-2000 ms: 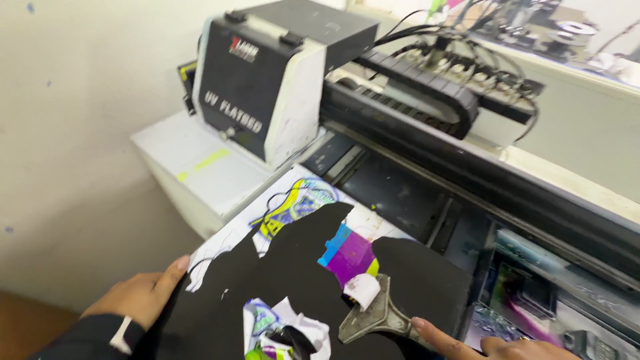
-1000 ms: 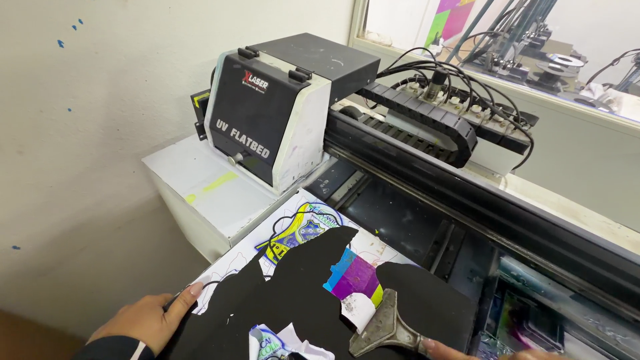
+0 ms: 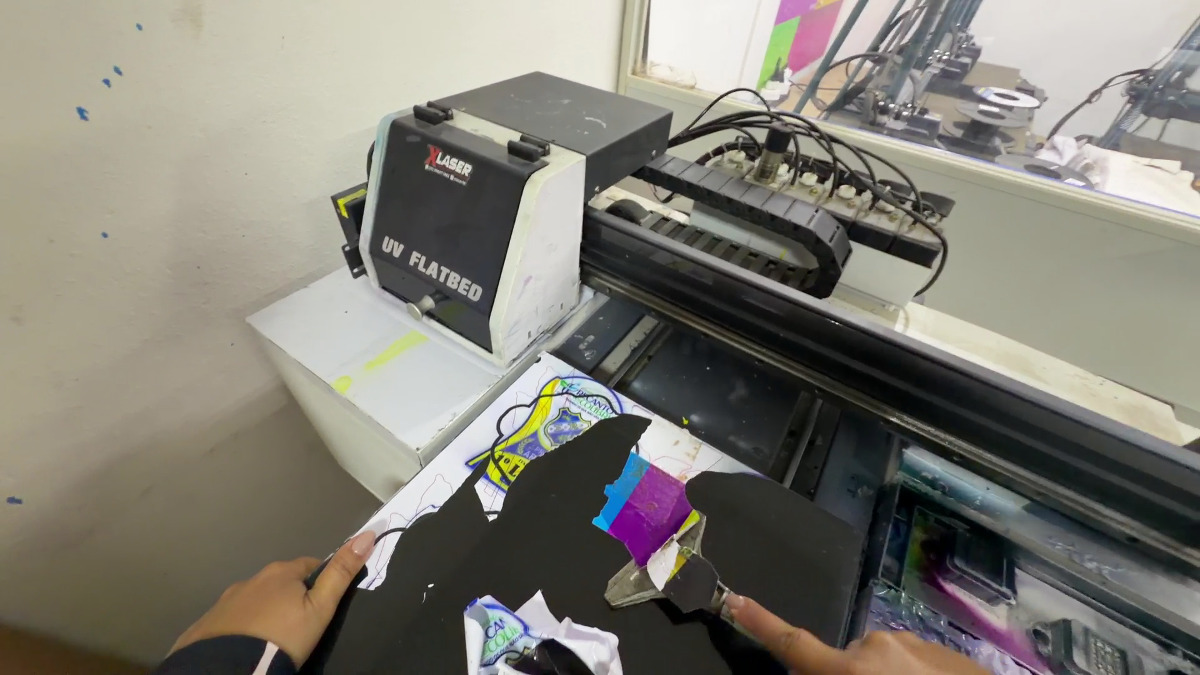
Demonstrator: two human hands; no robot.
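Note:
A flatbed UV printer's bed carries a printed white sheet [image 3: 562, 398], partly covered by black sheet material [image 3: 553, 553] with ragged edges. My left hand [image 3: 281, 600] grips the left edge of the bed piece, thumb on top, fingers hidden beneath. My right hand [image 3: 844, 647] holds a metal scraper [image 3: 637, 581], index finger along its handle. The blade lies at the lower end of a purple, blue and yellow printed patch [image 3: 656, 502]; a peeled scrap, black and white, rests over the scraper. Crumpled printed paper [image 3: 506, 637] lies on the black surface between my hands.
The printer carriage housing [image 3: 450, 225] stands at the back left above a white side cabinet [image 3: 403, 375]. A black gantry rail [image 3: 844, 356] crosses behind the bed. Ink-stained parts [image 3: 966, 562] sit at the right. Cables and a window are at the back.
The right hand and scraper have shifted slightly. A black and white scrap now covers more of the scraper, whose metal showed more plainly before. The left hand remains at the left edge.

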